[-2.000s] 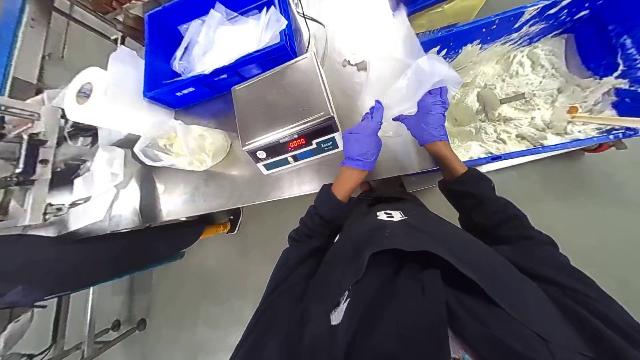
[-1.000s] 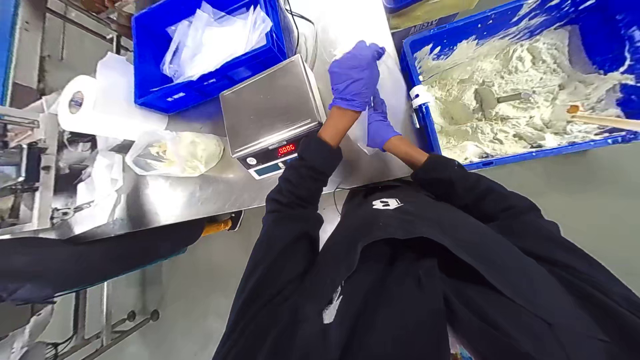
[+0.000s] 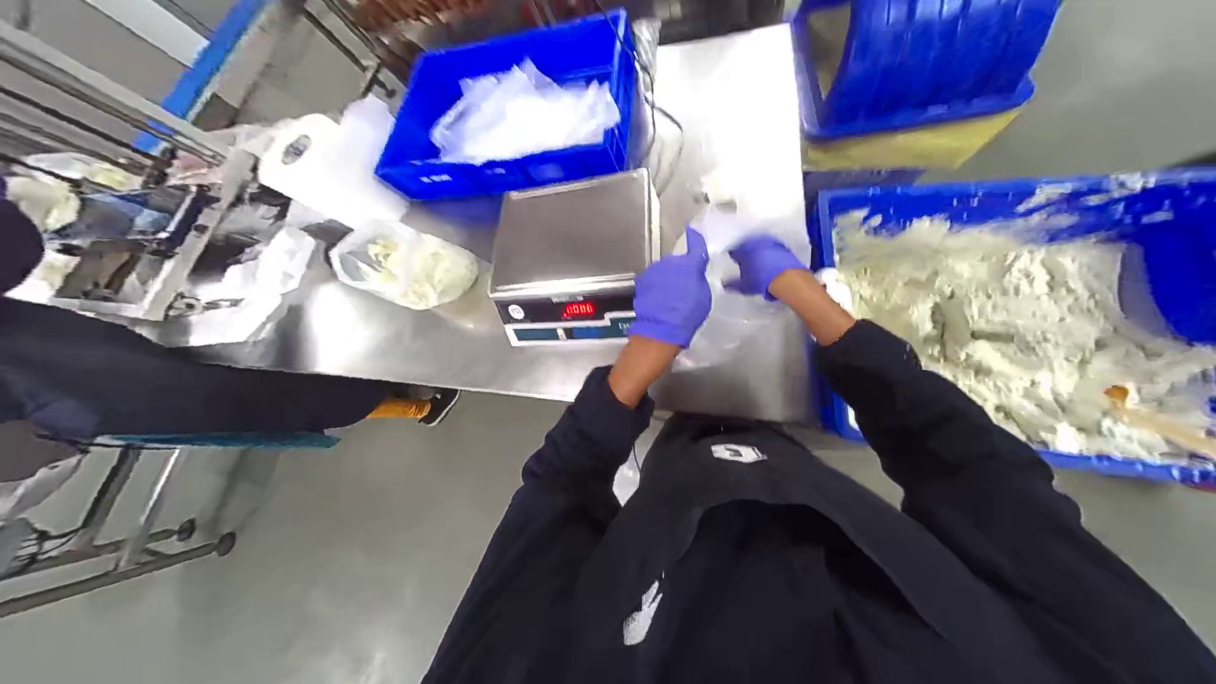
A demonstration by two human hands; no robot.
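Observation:
My left hand [image 3: 673, 293], in a purple glove, is just right of the digital scale [image 3: 578, 233], its thumb up beside a clear plastic bag [image 3: 727, 328]. My right hand [image 3: 760, 266], gloved the same way, is at the bag's right side with bent, blurred fingers. The bag lies over the steel table [image 3: 456, 366] between my hands; its exact outline is hard to make out. The scale's steel pan is bare and its red display is lit. A small pale lump [image 3: 720, 192] is on the table beyond my hands.
A blue crate of plastic bags [image 3: 513, 171] stands behind the scale. Left of the scale lies a filled clear bag [image 3: 404, 266], with a white roll [image 3: 304, 157] beyond. A large blue tub [image 3: 950, 190] of pale, creamy material is on the right. A person's dark sleeve [image 3: 190, 375] shows at left.
My hands were together one second ago and are now apart, with the plastic bag between them. The view has shifted, showing more of the table's far side.

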